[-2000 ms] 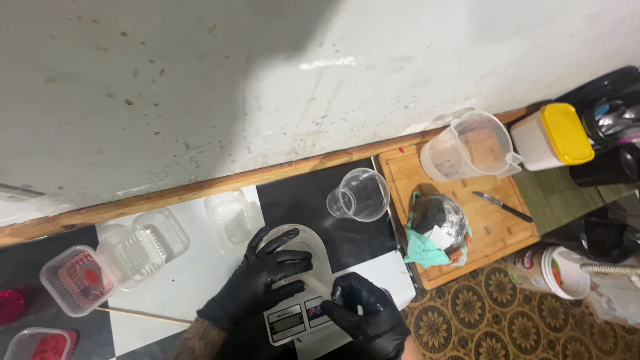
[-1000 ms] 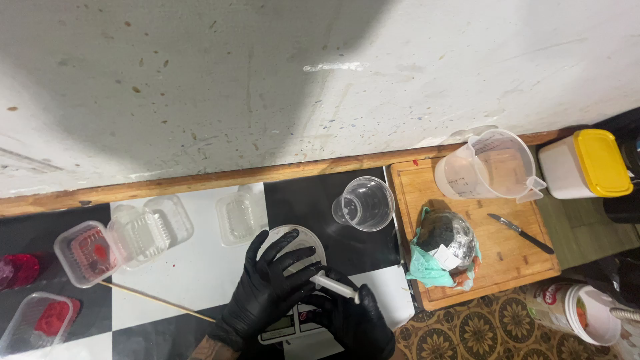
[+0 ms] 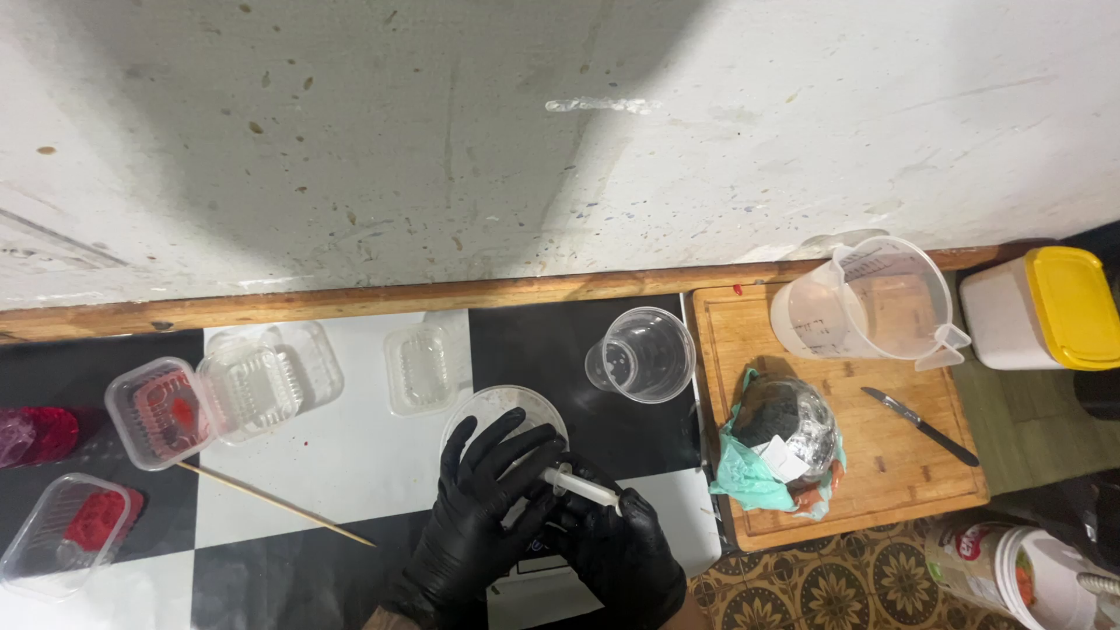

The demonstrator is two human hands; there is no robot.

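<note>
Both hands wear black gloves. My right hand (image 3: 612, 542) is closed around a white plastic syringe (image 3: 584, 486), its thumb near the plunger end. My left hand (image 3: 490, 499) lies spread over a round clear plastic container (image 3: 512, 404), fingers touching its rim area and close to the syringe; whether it also grips the syringe cannot be told. The container stands on a digital kitchen scale (image 3: 538, 564), mostly hidden under my hands. The syringe's tip and the container's contents are largely covered. A clear plastic cup (image 3: 652, 354) stands to the upper right of the container.
Clear plastic tubs (image 3: 249, 389), one with red material (image 3: 103, 518), and a wooden stick (image 3: 280, 506) are at left. At right, a wooden board (image 3: 884, 472) bears a measuring jug (image 3: 862, 302), a wrapped round bundle (image 3: 783, 429) and a knife (image 3: 923, 426). A yellow-lidded container (image 3: 1072, 306) stands beyond.
My right hand has brought the syringe up beside my left hand, over the container's lower right side. My left fingers are spread wider. The view has shifted slightly.
</note>
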